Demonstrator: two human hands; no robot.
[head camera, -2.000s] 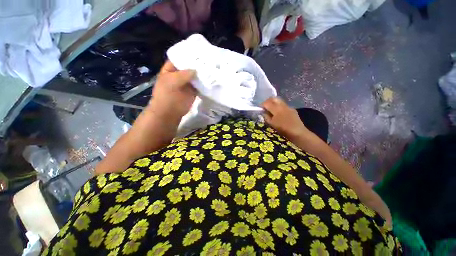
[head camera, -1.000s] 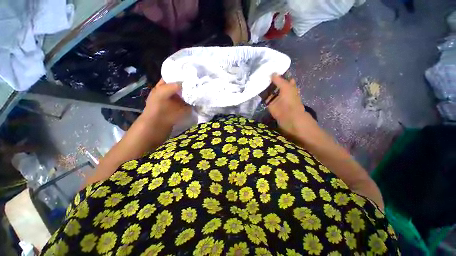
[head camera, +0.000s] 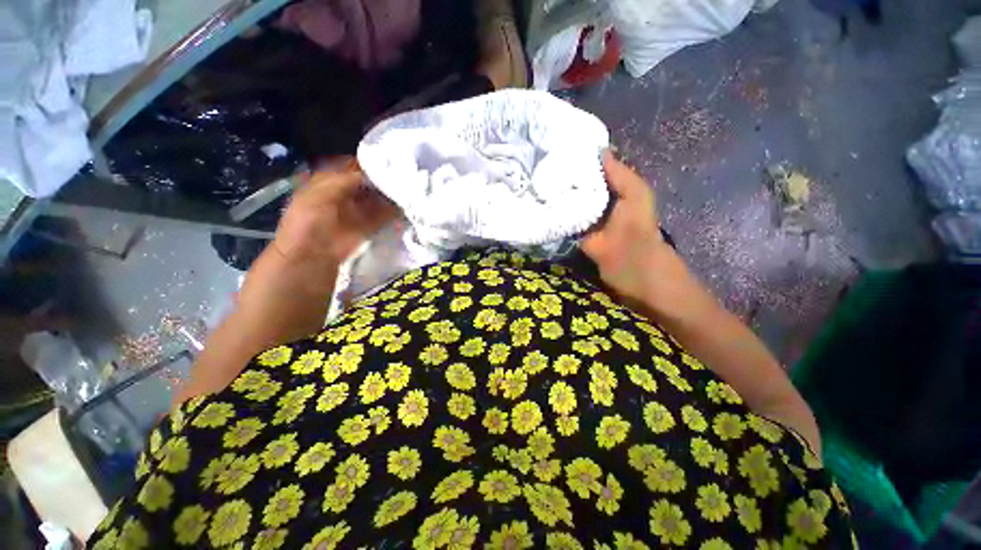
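Note:
A white knit garment (head camera: 489, 167) is held up in front of my lap, its round ribbed opening facing up, with bunched cloth inside. My left hand (head camera: 333, 215) is at the left side of the opening, blurred, its fingertips partly hidden behind the cloth. My right hand (head camera: 627, 215) grips the right edge, thumb at the rim, other fingers hidden behind the cloth. Part of the garment hangs below the opening near the flowered black top (head camera: 484, 408).
White garments (head camera: 43, 118) lie on the table (head camera: 161, 81) at upper left, with black plastic (head camera: 183, 150) under it. A white sack (head camera: 678, 32) and red item (head camera: 595, 59) are ahead. Bagged garments (head camera: 952, 161) and a green-edged bin (head camera: 871, 473) are right; a cream board (head camera: 54, 473) is lower left.
The garment opening has turned from a slanted, folded edge to a wide round shape facing up. My right hand has moved up and outward; my left hand has shifted slightly left.

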